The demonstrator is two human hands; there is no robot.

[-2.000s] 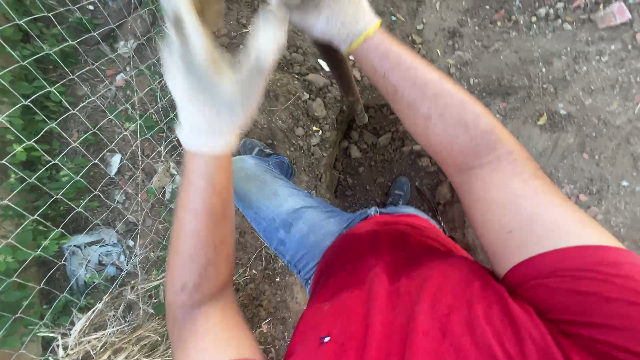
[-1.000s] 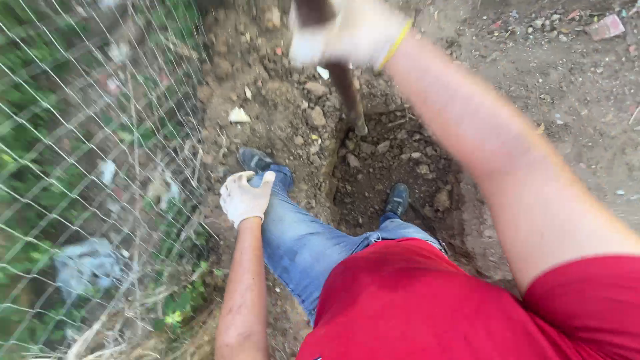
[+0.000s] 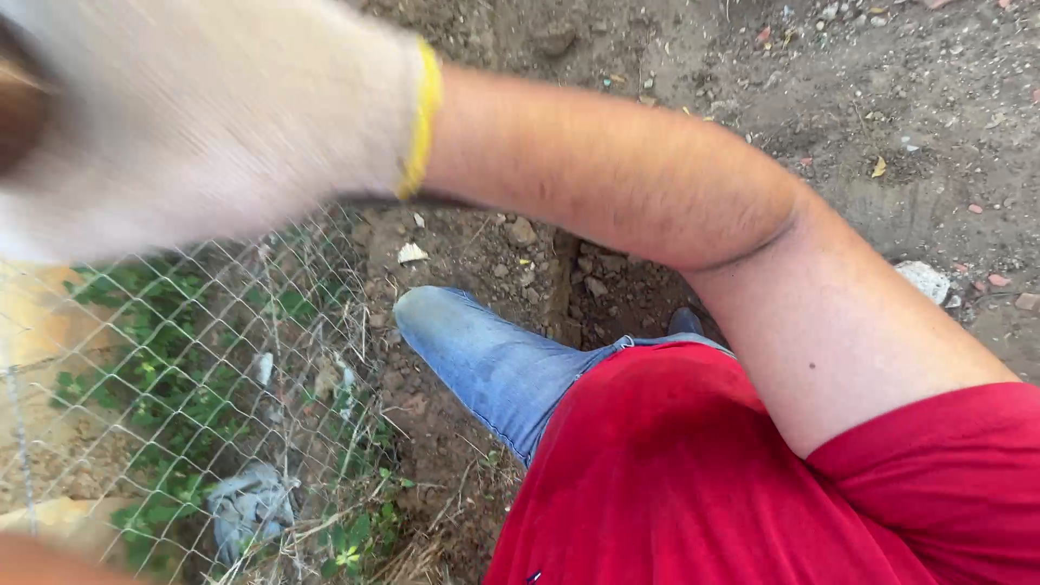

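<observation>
My right hand (image 3: 219, 122), in a whitish work glove with a yellow cuff, is large and blurred at the upper left. It is closed around a brown tool handle (image 3: 20, 106), whose rounded part shows at the left edge. A thin dark length, perhaps of the same tool, shows below the wrist; the tool's far end is hidden. My left hand is out of the picture; only a blurred bit of forearm (image 3: 57, 561) crosses the bottom left corner. Below my right arm lies a narrow trench (image 3: 597, 284) of loose soil and stones, beside my jeans-clad leg.
A chain-link fence (image 3: 187, 382) runs along the left, with green weeds and a crumpled grey cloth or plastic (image 3: 250, 508) by it. A pale stone (image 3: 925, 280) lies at the right on gravelly dirt. One dark shoe (image 3: 685, 322) shows near the trench.
My right hand has moved left with the handle and looks much nearer the camera. My left hand, on my leg a second ago, has left the view. The view has shifted.
</observation>
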